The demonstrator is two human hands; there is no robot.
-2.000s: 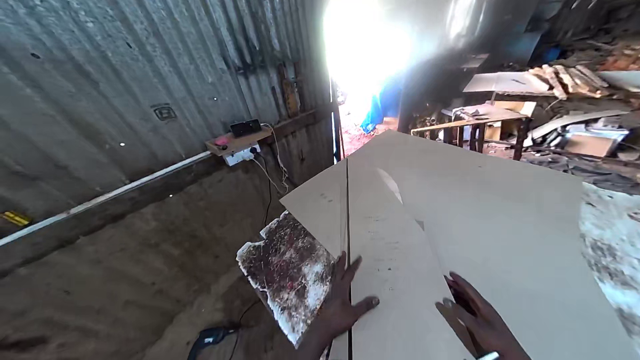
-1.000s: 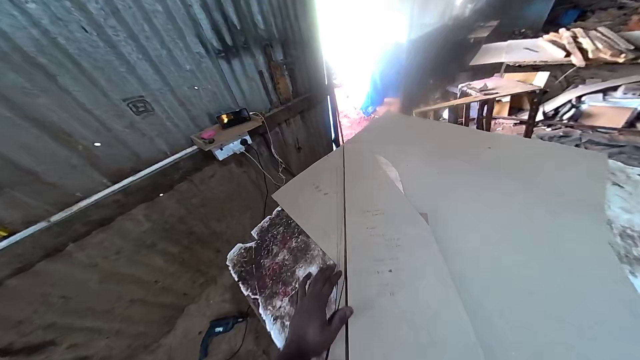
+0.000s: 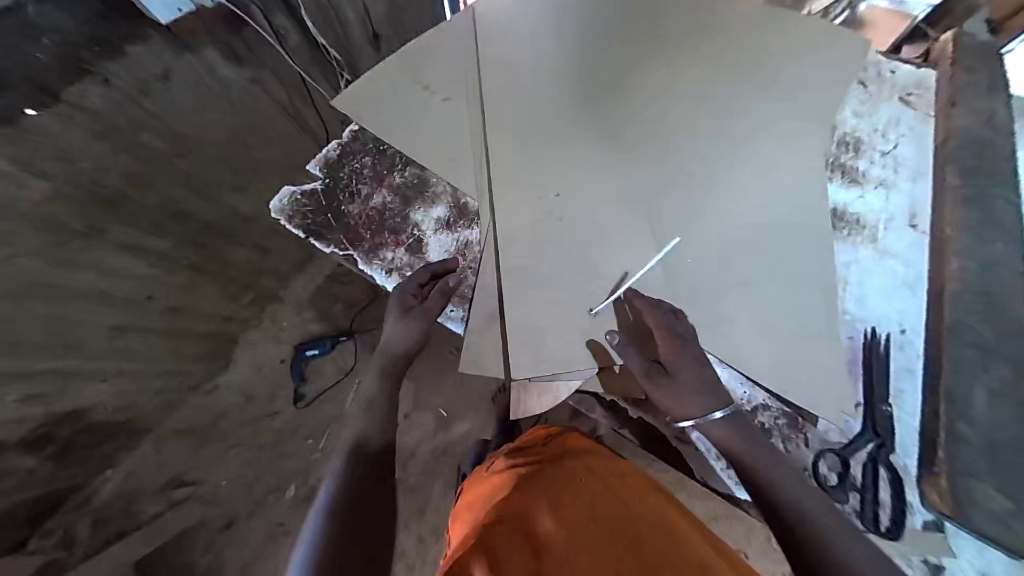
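Large grey-beige sheets [image 3: 720,160], apparently cardboard, overlap on a stained table [image 3: 384,200]. A long dark line, either a gap or a thin strip, runs down their left part. My left hand [image 3: 422,298] is just left of the sheets, over the table's edge, fingers bent and apart, nothing seen in it. My right hand [image 3: 668,348] is over the lower sheet with a slim white pen [image 3: 648,268] at its fingertips; the pen slants, its lower end at the sheet. Black-handled scissors [image 3: 874,448] lie on the table at the right.
A long dark metal-like bar [image 3: 972,280] with a rusty edge lies along the right side. On the floor at the left is a corded power drill [image 3: 316,348]. Cables [image 3: 280,56] hang at the upper left. Orange cloth [image 3: 576,512] covers my front.
The view has tilted well down. My right hand, out of view one second ago, is over the sheet with the pen. My left hand has come off the sheet's edge.
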